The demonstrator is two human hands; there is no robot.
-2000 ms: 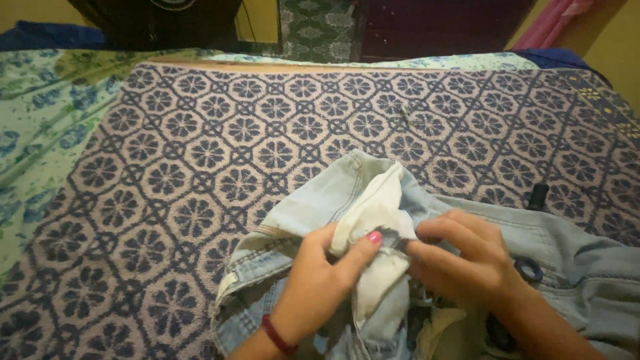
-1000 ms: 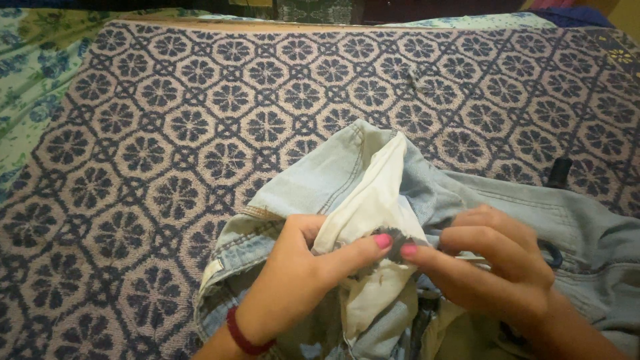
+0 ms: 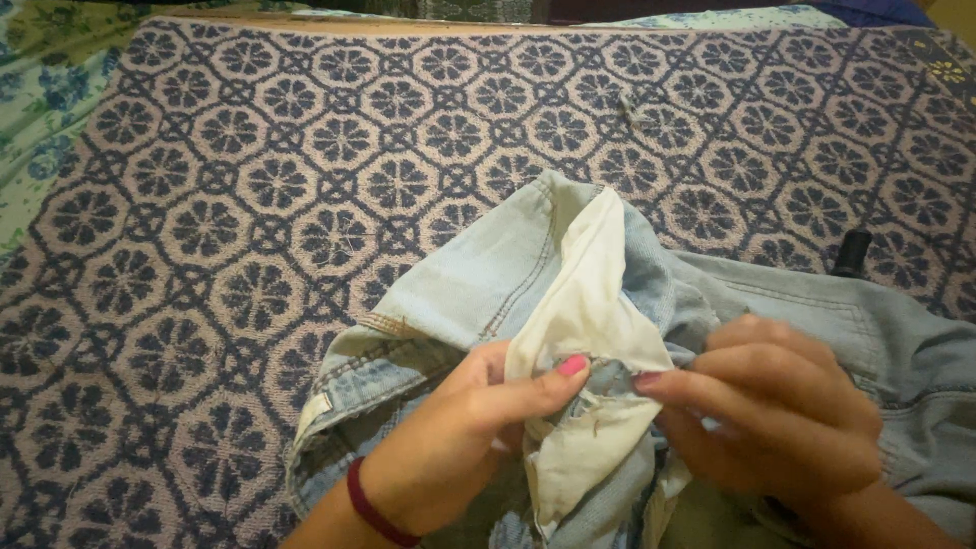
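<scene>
Light blue denim jeans (image 3: pixel 473 267) lie bunched at the lower middle and right, with a white pocket lining (image 3: pixel 595 297) pulled out and standing up. My left hand (image 3: pixel 488 412), with a dark red band on its wrist, pinches the lining from the left, its thumb on the frayed edge of a torn opening. From the right, my right hand (image 3: pixel 762 404) grips the other side of the opening between thumb and fingers. Grey-blue fabric (image 3: pixel 608 377) shows between the two thumbs. Whether a needle is in the right hand cannot be told.
A patterned dark blue and pinkish cloth (image 3: pixel 274 179) lies beneath the jeans. A black cylindrical object (image 3: pixel 852 253) lies behind the jeans at the right. Loose thread scraps (image 3: pixel 631 108) rest farther back. A floral sheet (image 3: pixel 53 99) shows at the left.
The torn opening between my thumbs shows wider now than one second ago, when they were closer together. Both hands stay at the lining. The view has tilted down since two seconds ago.
</scene>
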